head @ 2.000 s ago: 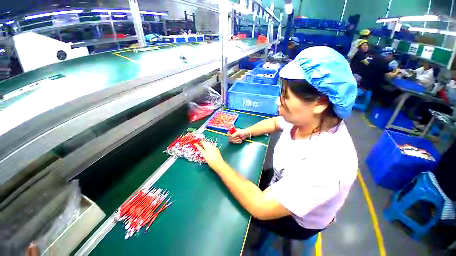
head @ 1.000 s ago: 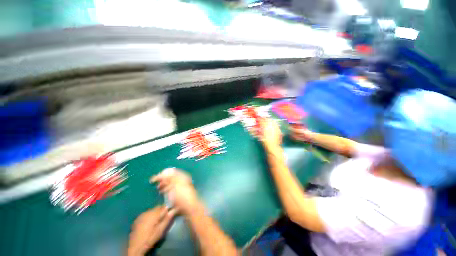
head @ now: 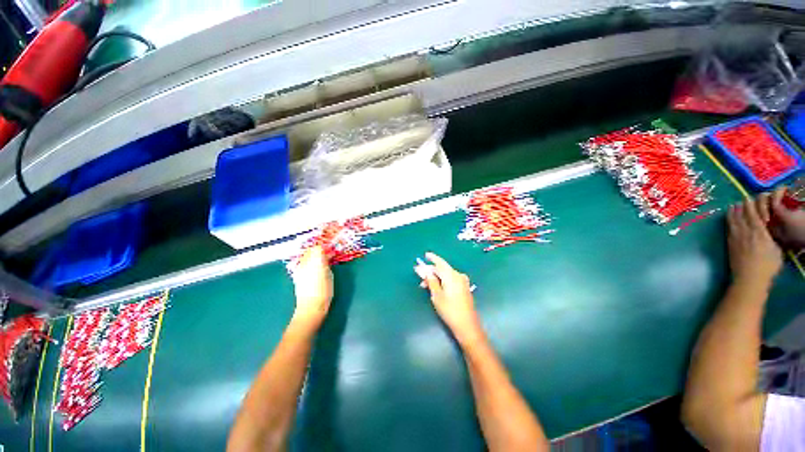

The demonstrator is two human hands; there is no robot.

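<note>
My left hand (head: 312,284) rests on the near-left side of a small pile of red wire leads (head: 346,240) at the bench's far edge; its fingertips are partly hidden among the leads, so I cannot tell if it grips one. My right hand (head: 448,287) is over the green bench (head: 379,353), thumb and fingers closed on a thin white strip (head: 422,264). Another pile of red leads with pale ends (head: 501,216) lies beyond and right of my right hand.
A white box (head: 388,190) behind the bench holds a clear bag (head: 353,159) and blue tray (head: 252,181). More lead piles lie left (head: 84,357) and right (head: 658,172). A neighbour's arms (head: 737,327) are at right. A red-black tool (head: 48,71) is upper left.
The view has swung left from the neighbour to the bench before me. My hands, close together one second ago, are now apart, with the left at the pile.
</note>
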